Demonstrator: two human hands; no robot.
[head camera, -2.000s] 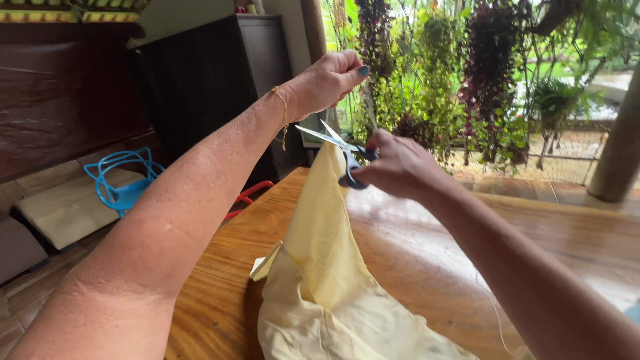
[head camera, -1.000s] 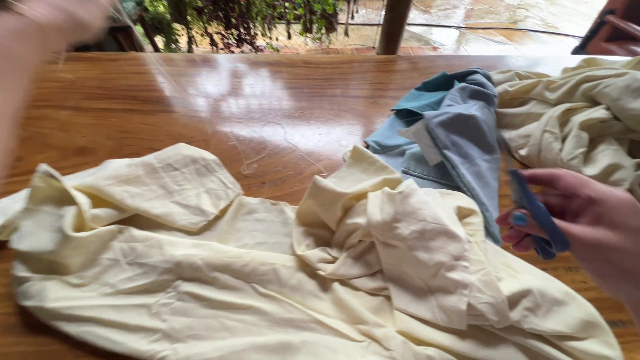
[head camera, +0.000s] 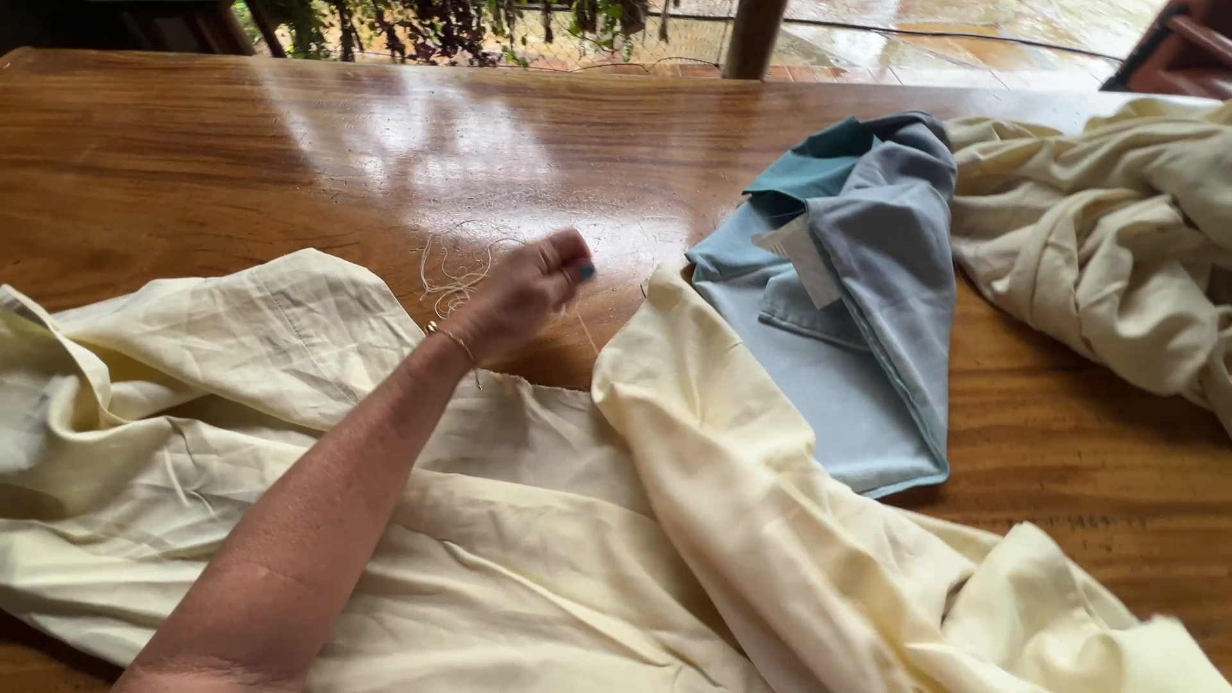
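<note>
My left hand (head camera: 525, 289), with a bracelet at the wrist, is above the wooden table, its fingertips pinched together. A thin pale thread (head camera: 587, 330) runs down from the fingers toward the cream cloth. Beneath and left of the hand, a loose tangle of pale thread (head camera: 448, 274) lies on the table. Cream fabric (head camera: 539, 529) spreads in folds across the near side, under my left forearm, with one raised fold (head camera: 693, 356) right of the hand. My right hand and the scissors are out of view.
A folded blue-grey cloth (head camera: 866, 385) with a white tag (head camera: 804, 258) lies right of the cream fabric. Farther right is a heap of cream cloth (head camera: 1107, 231). The wooden table (head camera: 192, 154) reaches back to a post (head camera: 756, 38) and hanging plants (head camera: 414, 29).
My left hand has moved from the upper left to above the thread tangle. My right hand, with the scissors a second ago, has left the view. The view has turned down to the table.
</note>
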